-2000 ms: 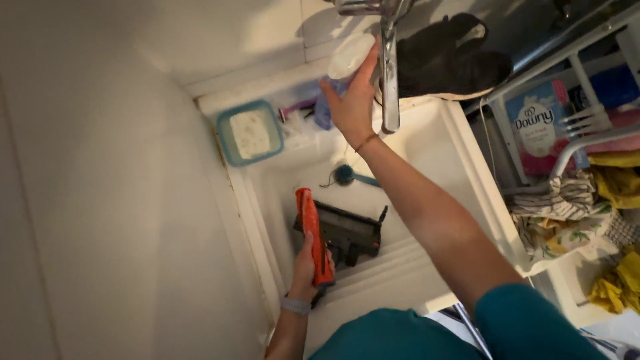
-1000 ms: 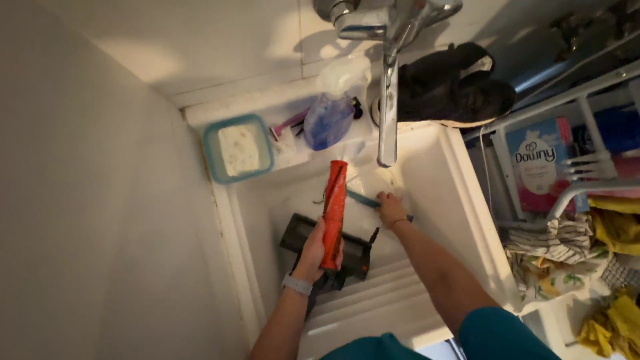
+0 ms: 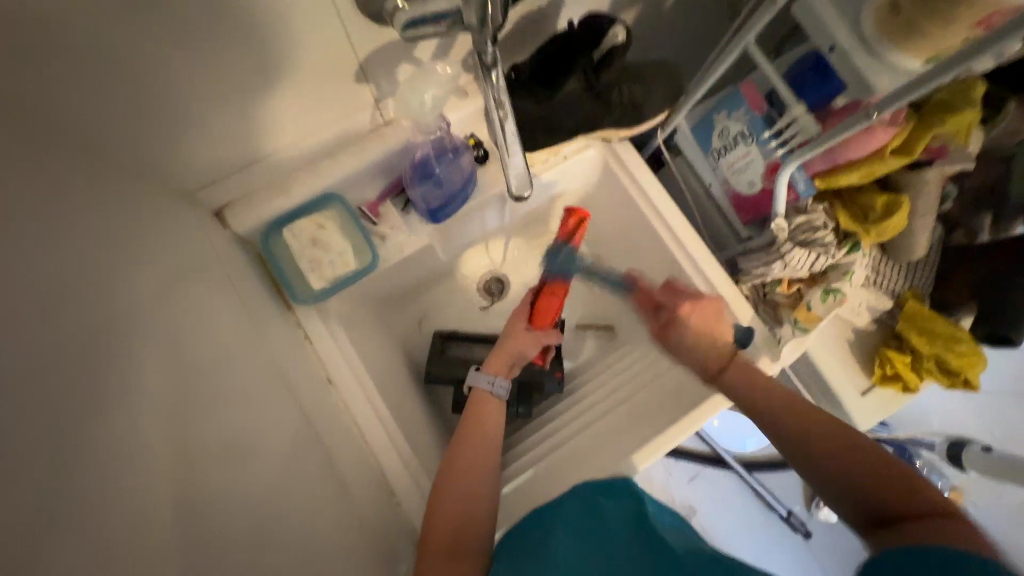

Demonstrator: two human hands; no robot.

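My left hand point(image 3: 524, 340), with a watch on its wrist, grips the lower part of a red roller brush point(image 3: 558, 292) over the laundry sink point(image 3: 676, 212). My right hand point(image 3: 680, 324) is closed around the handle of a blue scrubbing brush point(image 3: 564, 262), blurred, whose head lies against the upper half of the roller. Below my left hand a black vacuum cleaner head point(image 3: 456, 356) rests in the basin, partly hidden by hand and wrist. A thin stream of water seems to fall from the chrome faucet point(image 3: 504, 128) toward the drain point(image 3: 493, 286).
On the sink's back ledge stand a blue plastic container point(image 3: 366, 240) holding a white block, a purple spray bottle point(image 3: 440, 176) and a pink razor point(image 3: 382, 198). Black shoes point(image 3: 592, 88) sit behind the faucet. To the right, a white rack point(image 3: 848, 120) holds a Downy package and cloths.
My right hand has moved from the white-topped bottle at the back down to the blue brush, taken hold of it and lifted it to the roller. My left hand has kept the roller.
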